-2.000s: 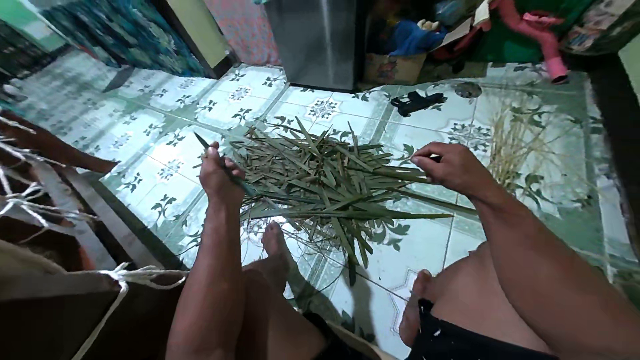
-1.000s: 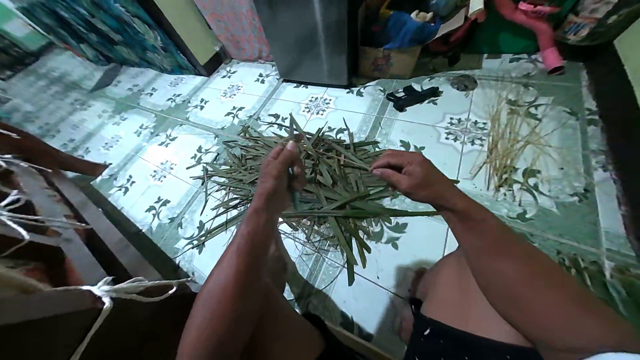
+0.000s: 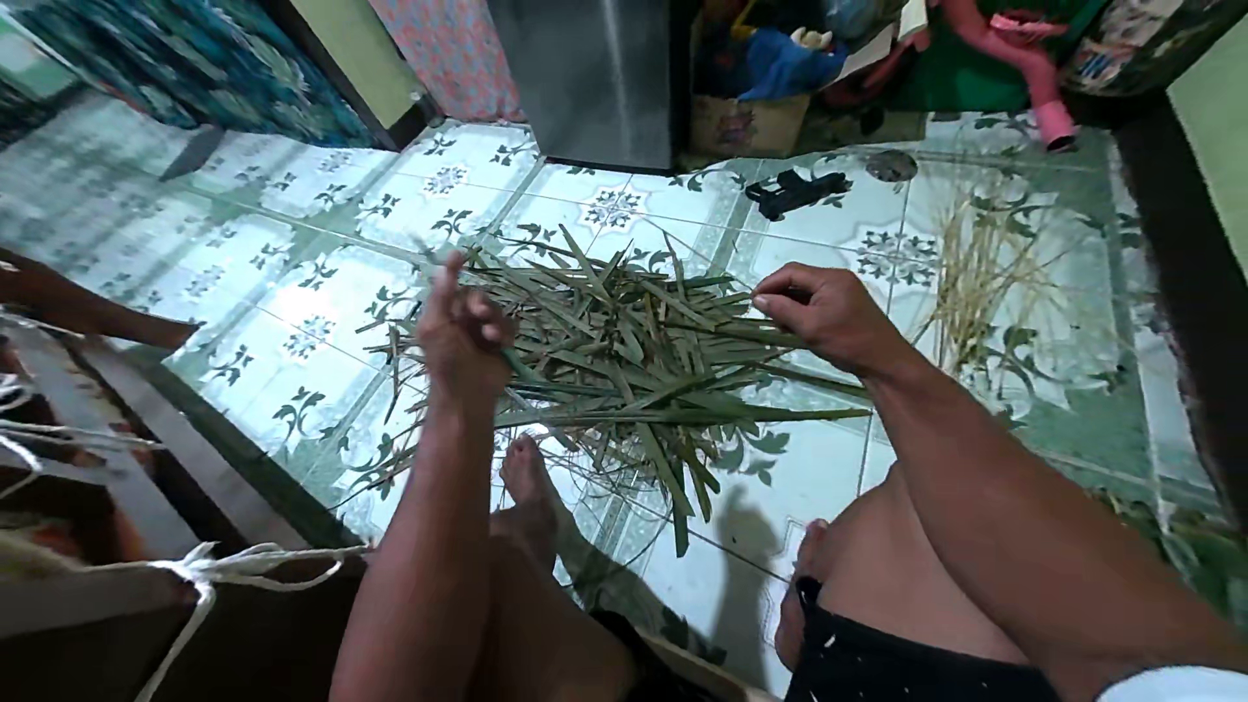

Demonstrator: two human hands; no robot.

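A heap of long green leaf strips (image 3: pixel 624 341) lies on the patterned tile floor between my feet and a grey cabinet-like panel. My left hand (image 3: pixel 463 331) is raised over the heap's left side with its index finger pointing up; a thin dark green length shows by the palm, but blur hides whether it is gripped. Over the heap's right edge is my right hand (image 3: pixel 814 307), thumb and index finger pinched together near a leaf strip's tip; whether the strip is between them cannot be told.
Thin pale yellow strands (image 3: pixel 975 283) lie to the right. A black object (image 3: pixel 795 193) rests beyond the heap, near a cardboard box (image 3: pixel 746 125) of mixed things and a pink tube-like object (image 3: pixel 1038 78). At left, white string (image 3: pixel 205 568) is tied around a wooden frame.
My left hand moved in over the heap about a second ago and is now back at its left side. My right hand has stayed near the heap's right edge.
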